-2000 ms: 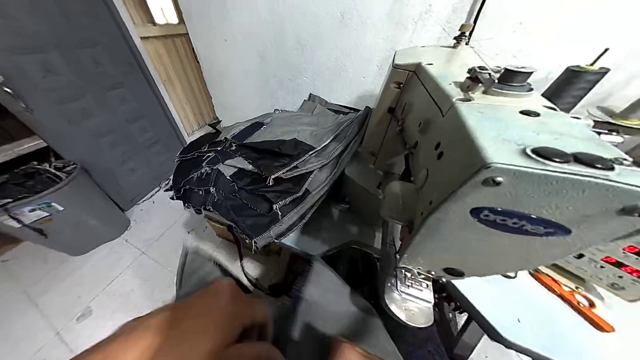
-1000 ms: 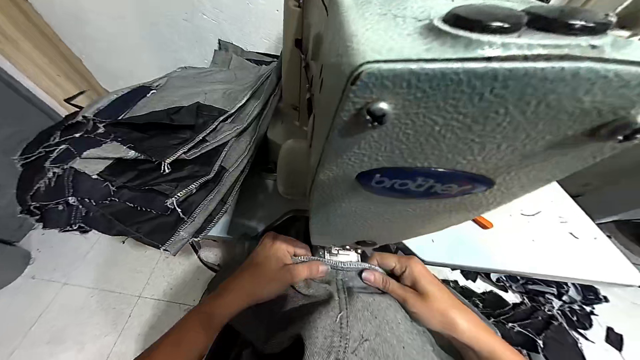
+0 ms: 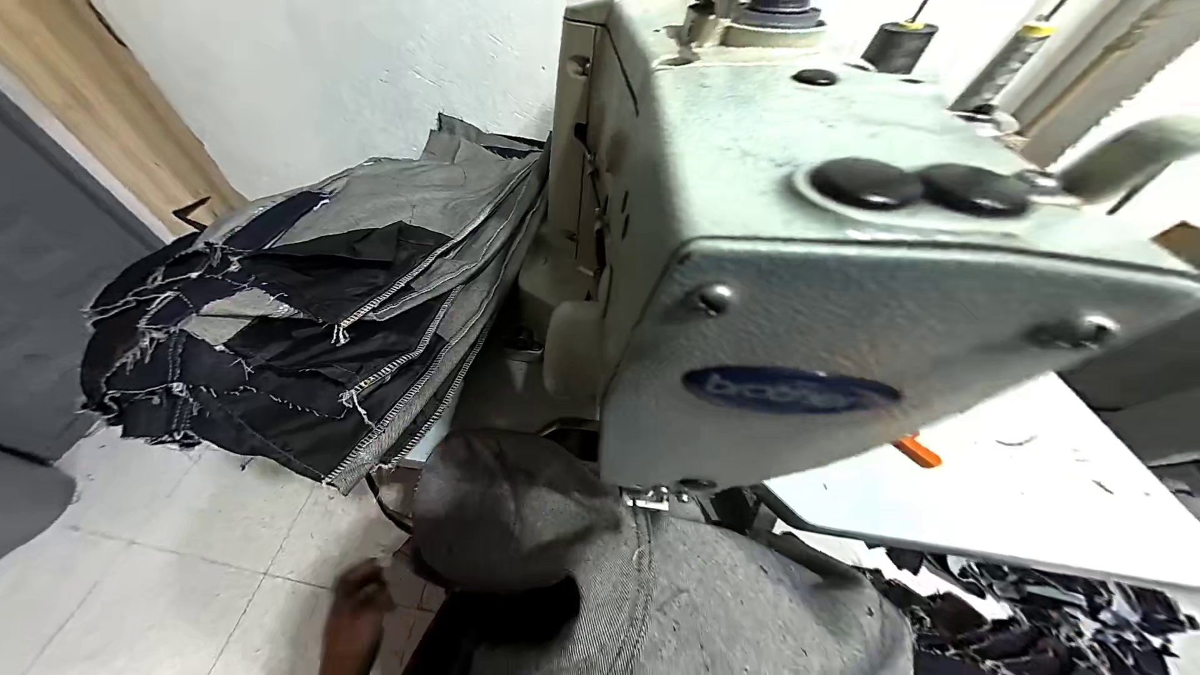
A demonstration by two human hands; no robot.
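A grey denim garment (image 3: 694,581) lies under the needle area of the Brother sewing machine (image 3: 797,328), a seam running down from the metal presser foot (image 3: 647,502). Dark pocket-like cloth (image 3: 511,511) bulges at its left. My left hand (image 3: 361,600), blurred, is low at the left of the garment, apart from the foot; whether its fingers hold anything is unclear. My right hand cannot be seen.
A stack of dark and grey denim pieces (image 3: 347,319) with frayed edges lies left of the machine. An orange-handled tool (image 3: 917,451) rests on the white table (image 3: 994,487). Dark fabric scraps (image 3: 1050,609) lie below it at the right. Thread cones (image 3: 898,47) stand behind.
My left hand has moved from the cloth at the presser foot down to the left. My right hand, at the foot one second ago, has gone out of view.
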